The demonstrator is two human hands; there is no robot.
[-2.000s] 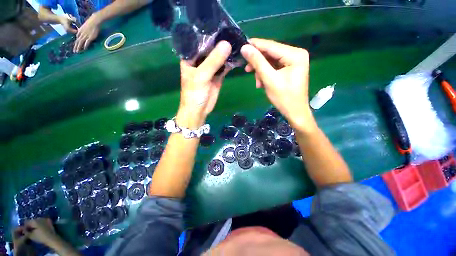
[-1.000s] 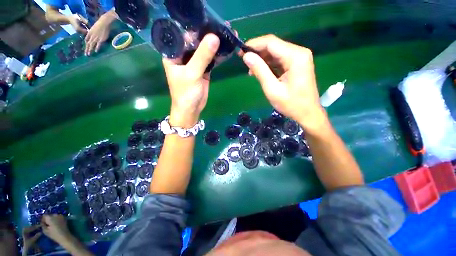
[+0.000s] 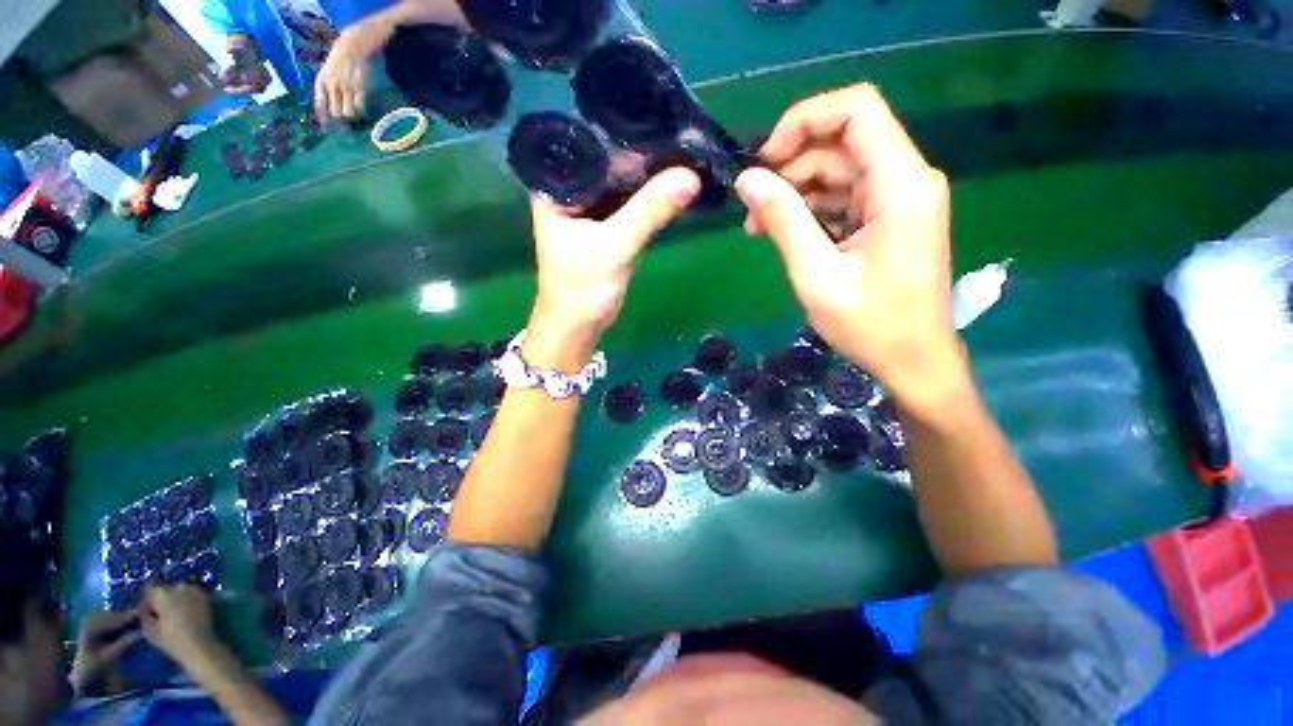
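My left hand [image 3: 603, 248] holds a clear plastic sheet with large black round discs [image 3: 557, 156] up at the top centre, thumb on its lower edge. My right hand [image 3: 865, 234] pinches a dark piece at the sheet's right edge between thumb and index finger; whether it is a disc or a thin tool is unclear. A loose pile of black round units [image 3: 763, 437] lies on the green bench [image 3: 709, 560] below my hands. The sheet's top runs out of the picture.
Packed rows of discs [image 3: 338, 536] lie left. Right are a white bottle [image 3: 980, 294], a black-orange tool [image 3: 1188, 390], translucent white packing [image 3: 1248, 355] and a red bin [image 3: 1212, 584]. A tape ring [image 3: 400, 129] lies at the far side. Other people's hands [image 3: 348, 71] work far left and lower left.
The view has shifted, so bench items appear further right. The held sheet has tilted and its discs show more face-on. Both hands keep their grip at its edge.
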